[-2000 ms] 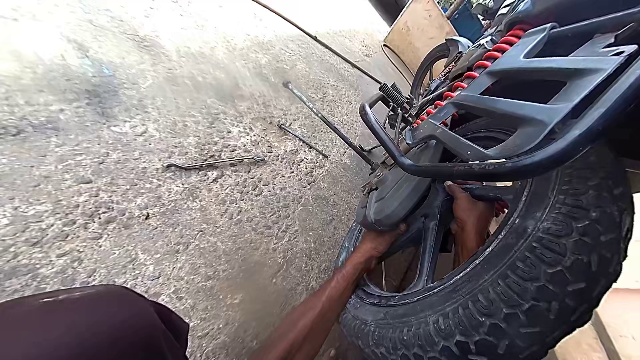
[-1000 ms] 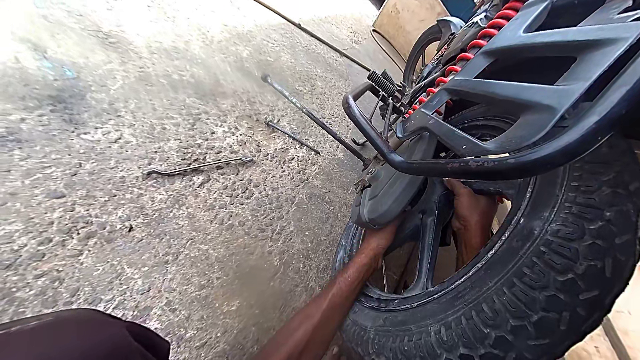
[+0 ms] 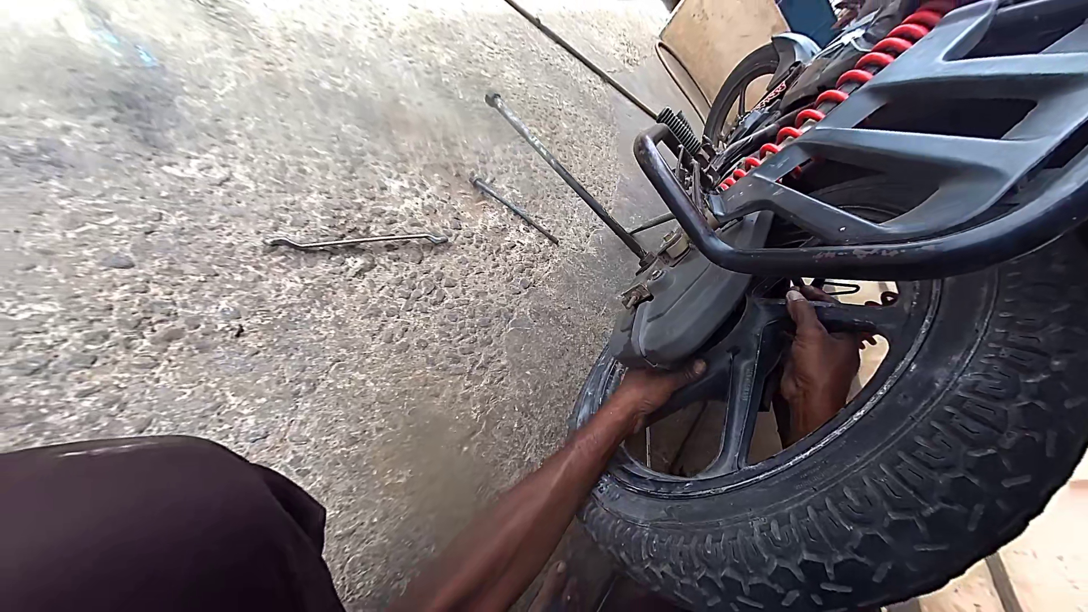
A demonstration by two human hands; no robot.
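A motorcycle's rear wheel (image 3: pixel 739 408) with a black spoked rim and a knobbly tyre fills the right side. My left hand (image 3: pixel 659 387) grips the rim's spoke area beside the lower end of the dark chain cover (image 3: pixel 688 306), its fingers partly hidden. Through the rim opening shows my right hand (image 3: pixel 816 361), its thumb over another spoke and its forearm partly hidden behind the wheel. An offset ring spanner (image 3: pixel 357 242) lies on the rough ground, with a thin metal rod (image 3: pixel 514 210) near it. Neither hand touches these.
Above the wheel are a black tubular guard (image 3: pixel 816 259), a grey plastic grille and a red coil spring (image 3: pixel 837 95). A long metal bar (image 3: pixel 565 174) extends from the motorcycle over the ground. My dark-clothed knee (image 3: pixel 161 527) is at lower left. Another wheel and a tan panel (image 3: pixel 722 42) stand beyond.
The view has shifted slightly closer to the wheel. Both hands remain at about the same places on the rim, and the spanner and rod lie unmoved.
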